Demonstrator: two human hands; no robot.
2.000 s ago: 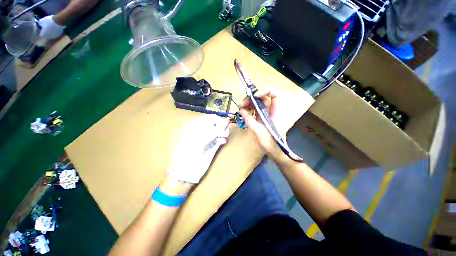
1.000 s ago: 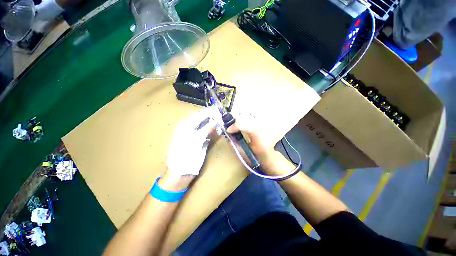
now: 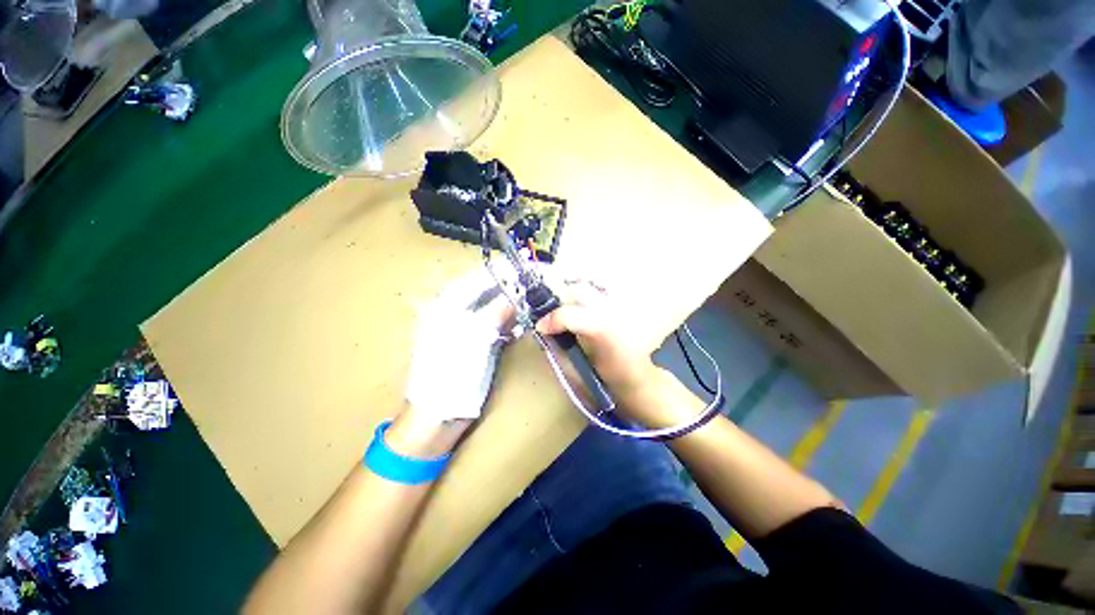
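My left hand (image 3: 454,348) wears a white glove and a blue wrist strap (image 3: 406,455). Its fingers are closed at a small wired assembly (image 3: 509,292), mostly hidden by the fingers and the iron. My bare right hand (image 3: 598,336) grips the black soldering iron (image 3: 585,372), its metal front pointing up and left over the assembly. A pale feed tube (image 3: 562,377) runs along the iron and loops past the right wrist. The black iron stand (image 3: 454,199), with its tip-cleaning tray (image 3: 546,225), stands just beyond the hands.
The stand rests on a cardboard sheet (image 3: 276,348) over a green surface. A clear fume funnel (image 3: 390,108) hangs behind it. Several assemblies (image 3: 94,517) lie at the left. A black box (image 3: 769,72) and an open carton of parts (image 3: 997,276) are at the right. A person's sleeve shows top right.
Since two seconds ago, the iron has swung round so its front points up and left at the assembly. Since one second ago, my hands have barely moved. Assemblies on the green surface have shifted left.
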